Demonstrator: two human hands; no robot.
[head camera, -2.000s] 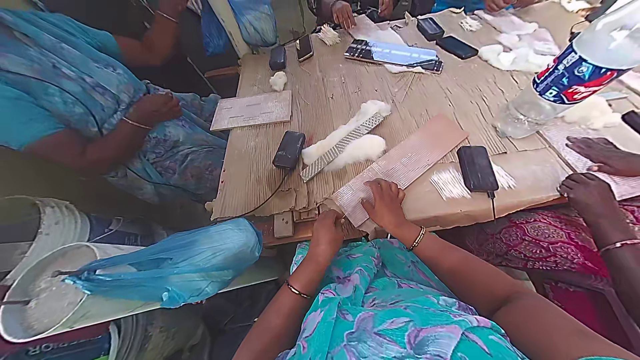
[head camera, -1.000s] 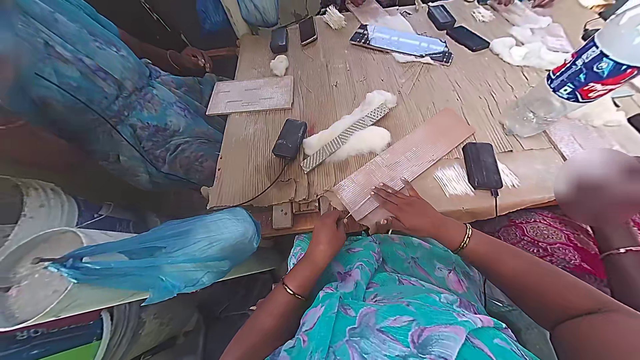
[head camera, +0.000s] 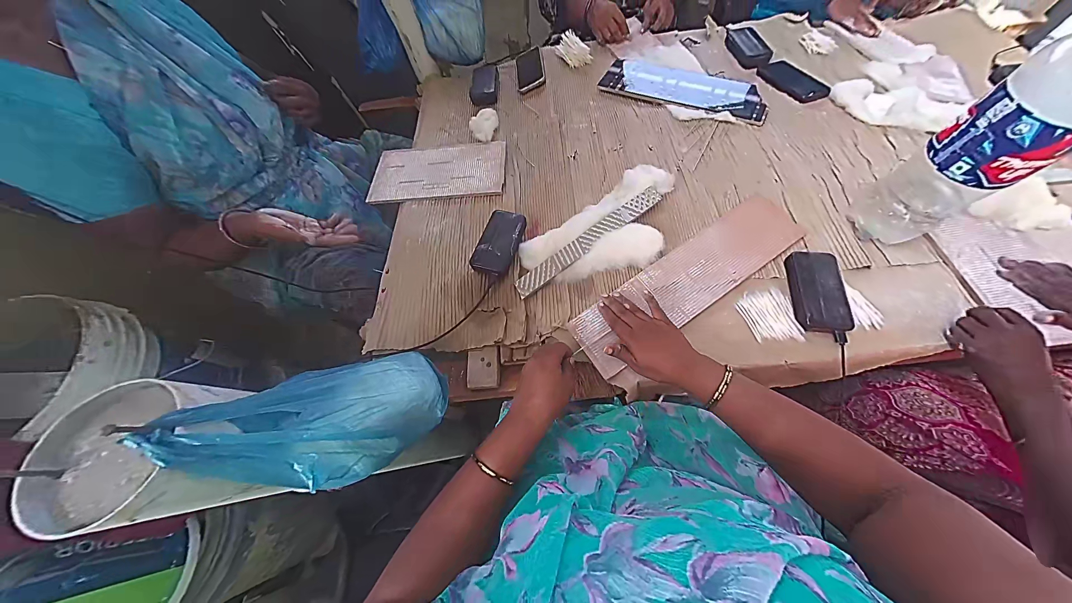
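Observation:
My right hand (head camera: 649, 339) lies palm down, fingers spread, on the near end of a long ribbed board (head camera: 720, 255). At the board's near left corner my left hand (head camera: 548, 377) is curled, its fingertips close to the table edge; whether it pinches something is hidden. Left of the board, a patterned strip (head camera: 586, 244) rests on white cotton wool (head camera: 620, 251). To the right, white sticks (head camera: 769, 315) lie beside and partly under a black power bank or similar device (head camera: 818, 291) with a cable.
A corrugated cardboard sheet (head camera: 444, 268) covers the table. Another board (head camera: 437, 172) lies at its left. A plastic bottle (head camera: 988, 142) stands at right, near a co-worker's hands (head camera: 1005, 343). A blue plastic bag (head camera: 318, 419) lies over a white bucket (head camera: 42, 494) at lower left. Phones lie farther back.
The person at left now holds out an open hand near the table. My right hand has stayed on the board, my left at its corner.

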